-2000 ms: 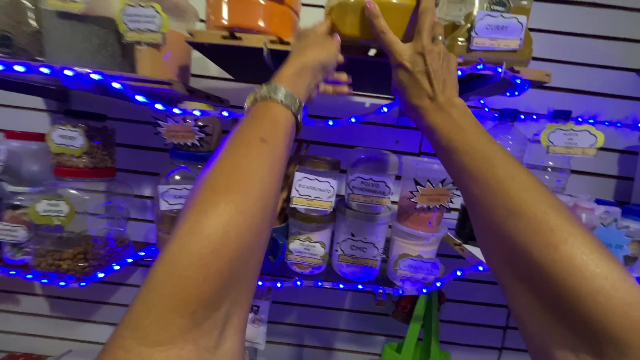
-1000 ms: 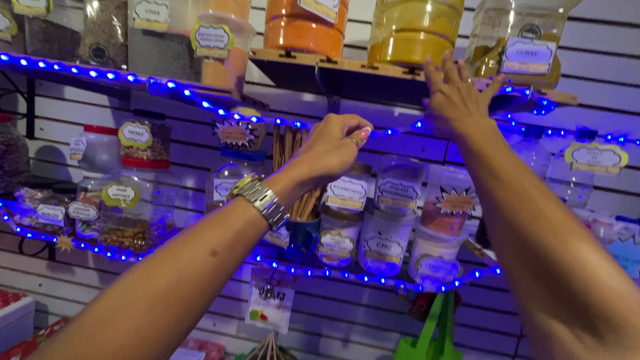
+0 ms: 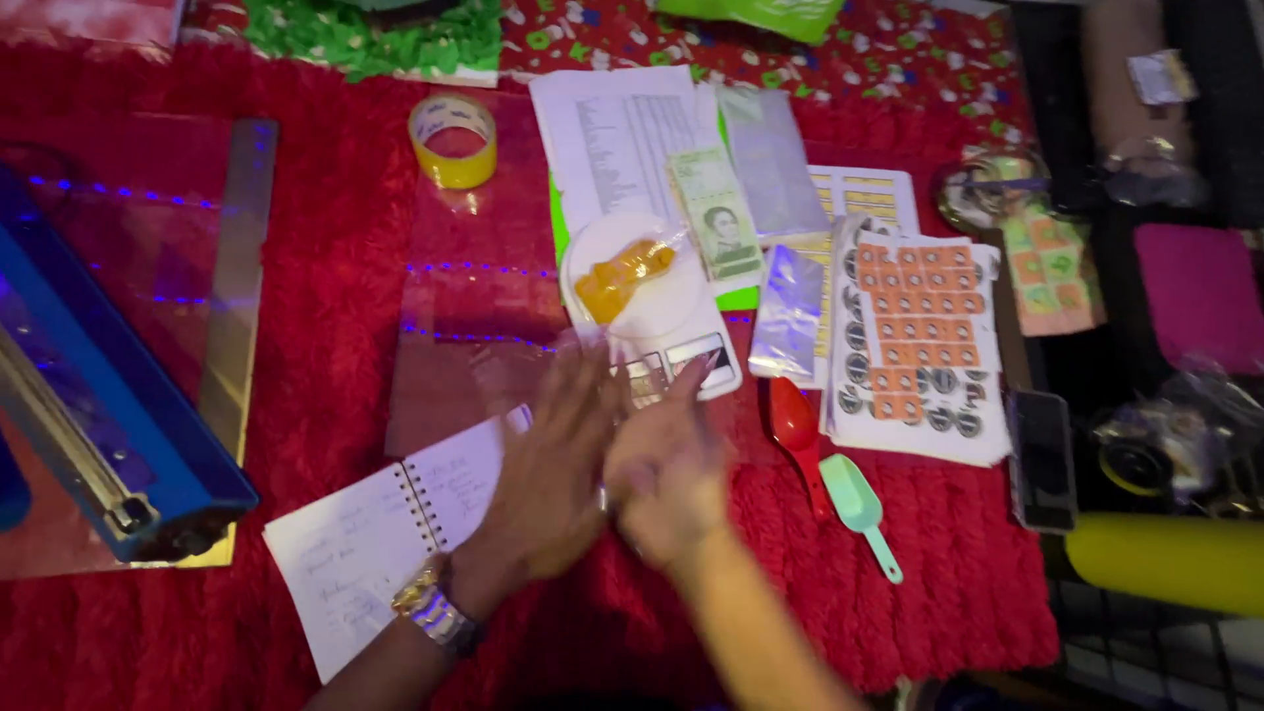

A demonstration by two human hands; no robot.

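Note:
My left hand, with a metal watch at the wrist, is over the right page of an open spiral notebook. Against it, palm to palm or nearly so, is my right hand, blurred; nothing shows between them. Just beyond my fingertips lies a white digital kitchen scale, its display partly behind my right hand. A clear plastic bag of yellow-orange powder rests on its round plate. Right of my right hand lie a red plastic spoon and a mint-green plastic scoop.
A blue bag sealer stands at the left. A roll of yellow tape lies beyond the notebook. Printed papers, a banknote and clear bags surround the scale. Sticker sheets and a phone are at the right, on red fabric.
The view has swung down from shelves of jars to a red-covered table. My hands, earlier raised and apart near the upper shelf, are now together near the scale.

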